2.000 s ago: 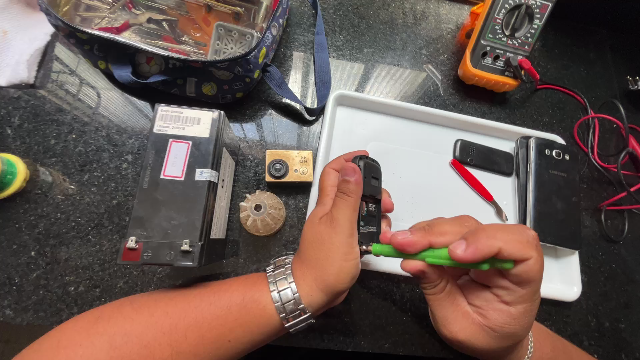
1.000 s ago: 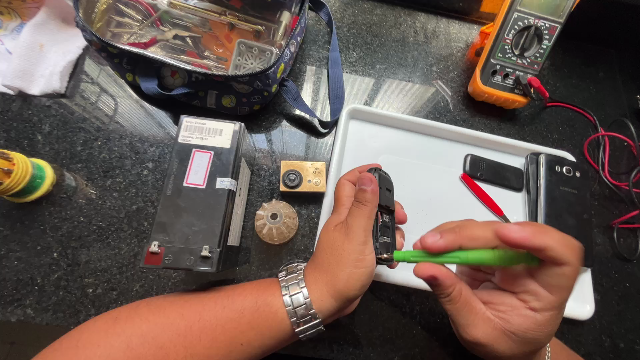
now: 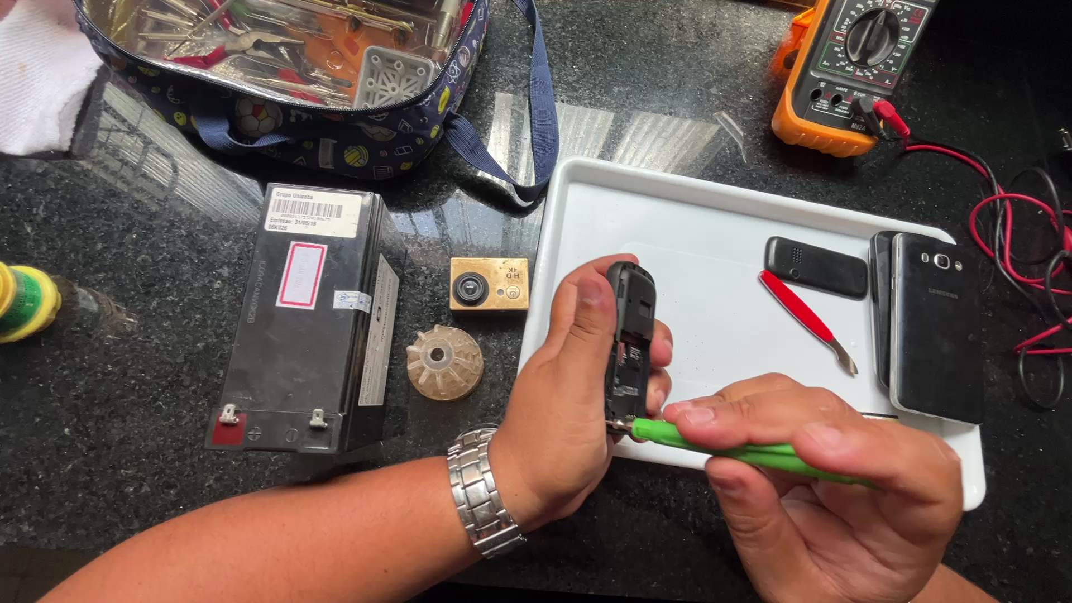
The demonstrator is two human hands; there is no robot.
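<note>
My left hand grips a small black mobile phone upright on edge, its back cover off and its inside showing. In my right hand is a green-handled screwdriver, held between thumb and fingers, with its metal tip against the phone's lower end. Beyond both hands, on a white tray, lie a black phone back cover, a red-handled metal pry tool and a black Samsung smartphone overlapping another dark phone.
Left of my hands stand a black battery with two terminals, a gold action camera and a ribbed, translucent round part. Behind are a patterned tool bag and an orange multimeter with red and black leads. A yellow-green object lies far left.
The right fingers have shifted around the green handle. The left hand still holds the phone, and the screwdriver tip stays at its lower end.
</note>
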